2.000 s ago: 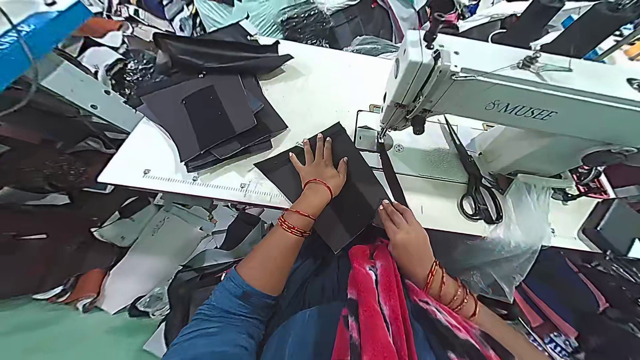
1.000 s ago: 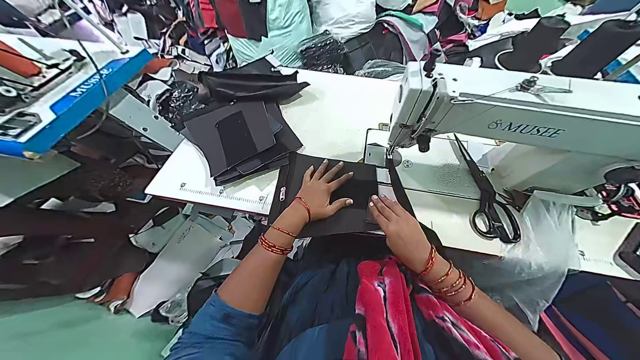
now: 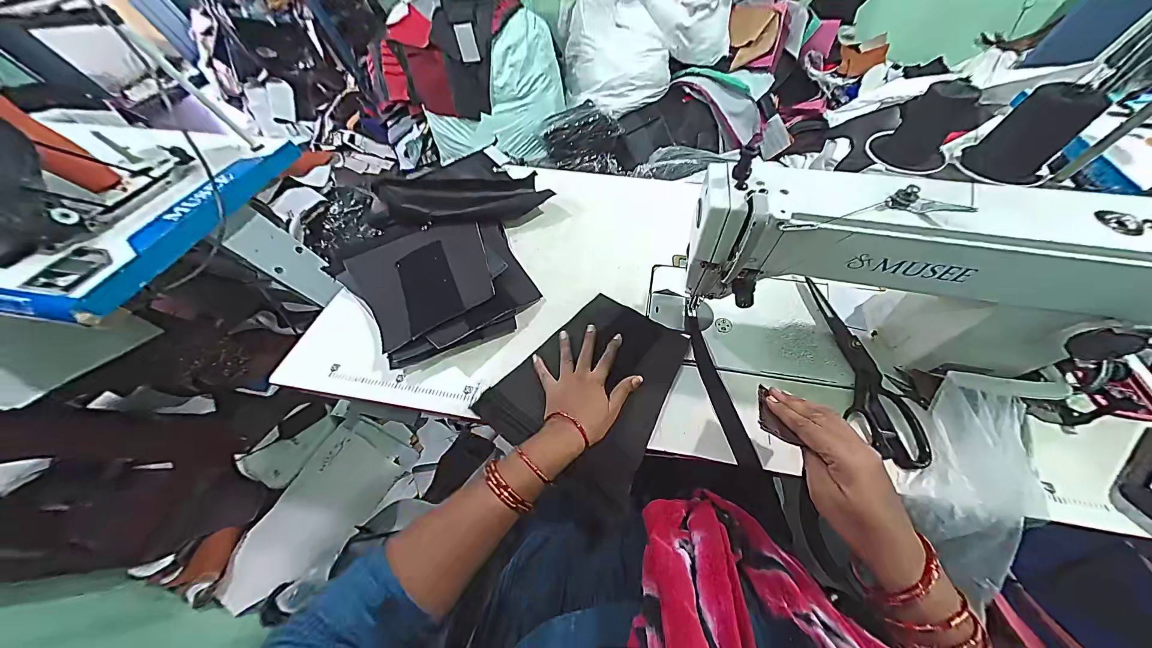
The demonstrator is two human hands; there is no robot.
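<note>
My left hand [image 3: 585, 391] lies flat with spread fingers on a black fabric panel [image 3: 612, 328], which reaches over the table's front edge. The panel's far right corner is close to the presser foot [image 3: 693, 306] of the sewing machine [image 3: 900, 243]. A narrow black strip [image 3: 724, 405] runs from the foot down over the table edge. To the right of the strip, my right hand [image 3: 819, 432] holds a small dark flat piece [image 3: 776, 418] between thumb and fingers; what it is cannot be told. Black-handled scissors [image 3: 868, 387] rest under the machine arm.
A stack of black panels [image 3: 423, 279] lies on the table's left part, with crumpled black fabric [image 3: 459, 198] behind it. A clear plastic bag [image 3: 972, 477] hangs at the front right edge. Another machine table [image 3: 171, 216] stands left. Bags and fabric scraps are piled behind.
My right hand has come off the panel and moved right, now with the small dark piece in it. The panel beneath my left hand has turned so that a corner points away. The view has shifted.
</note>
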